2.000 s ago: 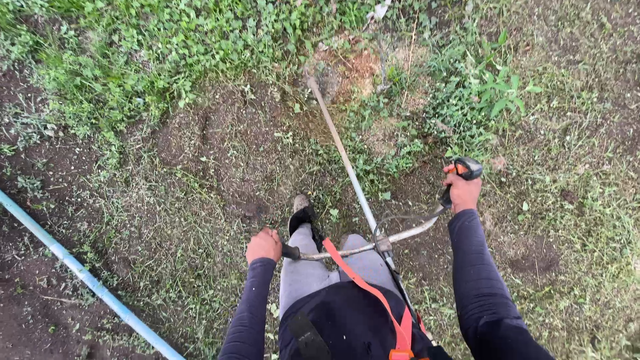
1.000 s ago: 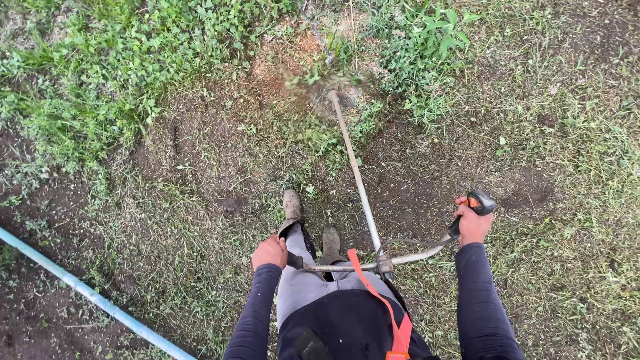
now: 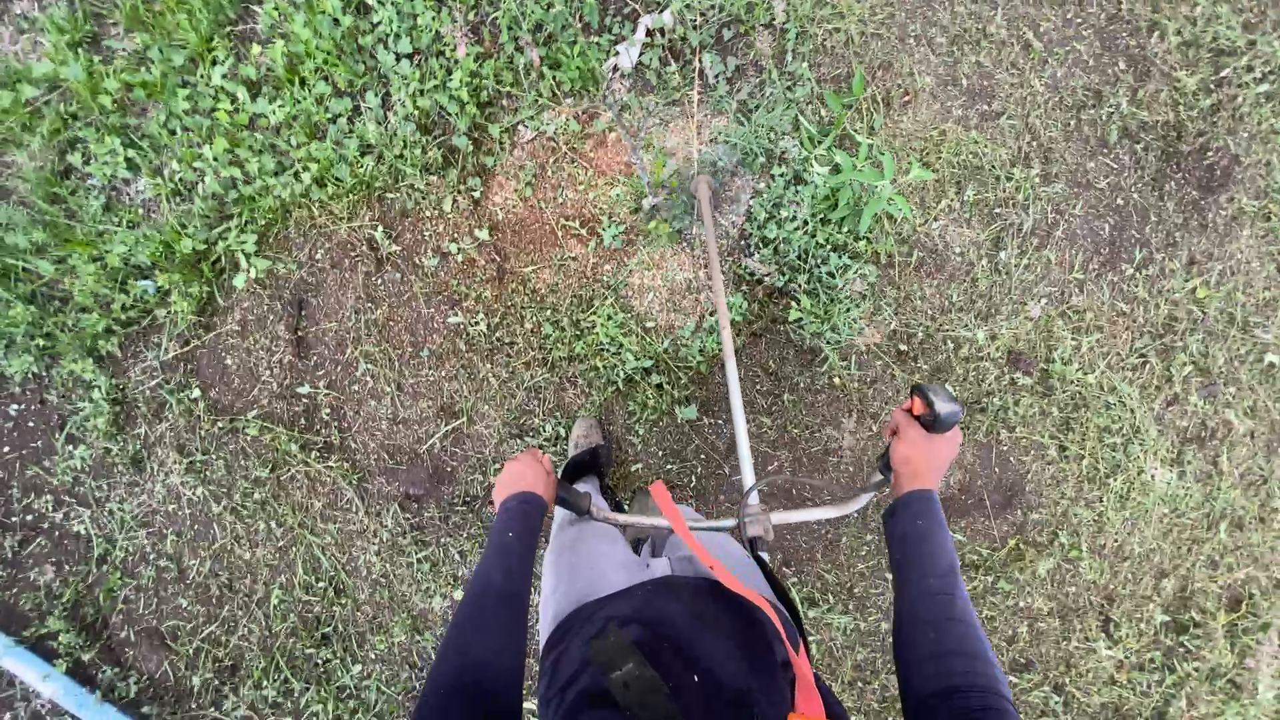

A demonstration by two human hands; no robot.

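A brush cutter's metal shaft (image 3: 727, 340) runs forward from its handlebar (image 3: 820, 512) to a blurred cutting head (image 3: 702, 186) among low weeds. At the bar's left end, my left hand (image 3: 524, 478) is closed around the black rubber grip (image 3: 572, 498). My right hand (image 3: 922, 450) holds the black control grip (image 3: 936, 408), which has an orange part, at the raised right end. An orange harness strap (image 3: 735, 585) crosses my dark shirt beside the shaft clamp. The cutting tool itself cannot be made out clearly.
Dense green weeds (image 3: 330, 110) grow at the upper left, and a leafy plant (image 3: 860, 185) stands right of the cutting head. A pale scrap (image 3: 636, 42) lies beyond it. The end of a blue pipe (image 3: 55, 680) shows at the lower left. My boot (image 3: 587, 437) is on clipped ground.
The cutting head has swung right relative to my body, from upper left two seconds ago. Both hands have kept their grips. The blue pipe now shows less, as the view has shifted.
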